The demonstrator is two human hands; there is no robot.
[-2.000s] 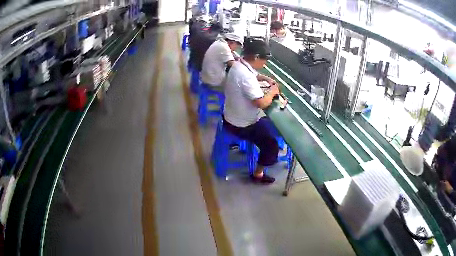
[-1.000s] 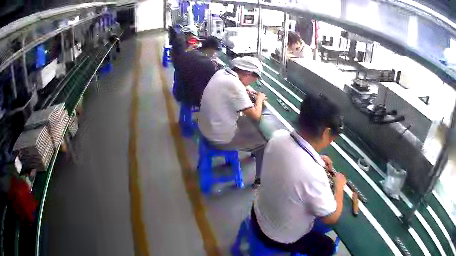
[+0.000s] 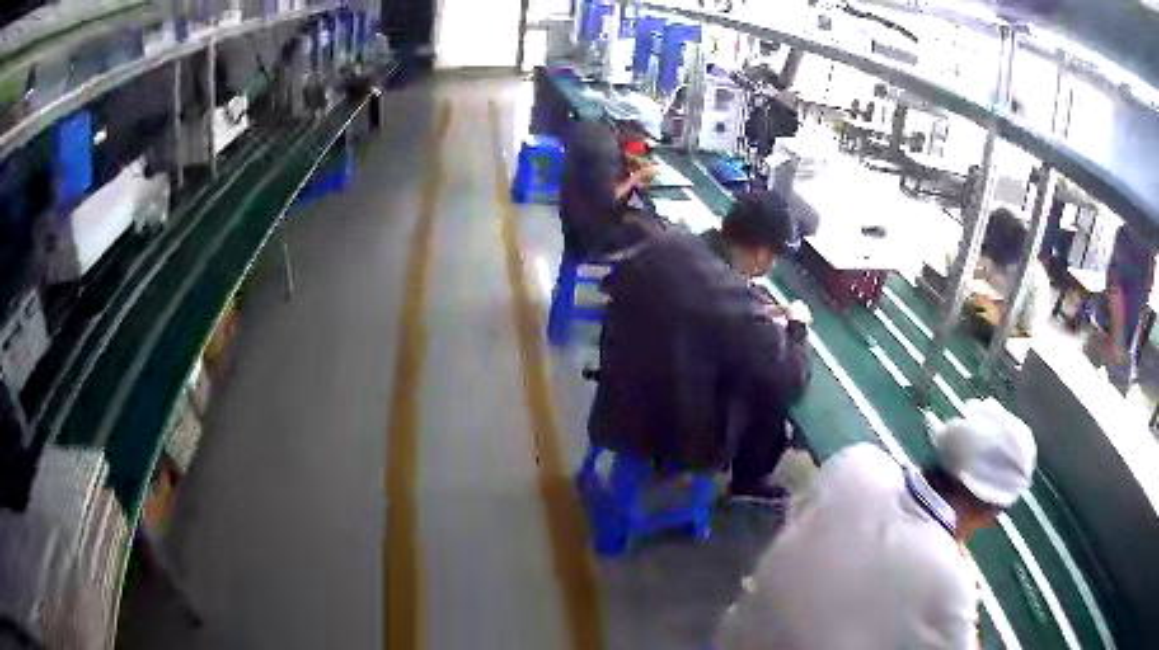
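Neither of my hands is in the picture. Nearest in front of me at the lower right is a seated person in a white shirt [image 3: 852,559] and a pale cap, bent over the green bench [image 3: 833,413]. That person's hands are hidden. Beyond, a person in dark clothes [image 3: 693,343] sits on a blue stool [image 3: 655,502] with hands raised at the bench edge. Details on the bench are blurred.
A grey aisle floor [image 3: 318,508] with two yellow-brown lines runs ahead. Another green bench [image 3: 165,394] stands at the left, with pale stacks [image 3: 70,546] at its near end. Another person in dark clothes [image 3: 594,191] sits farther along the right bench.
The view has moved forward along the aisle. The nearest white-shirted person from one second ago has left the picture; the person in the pale cap is now closest, at the lower right.
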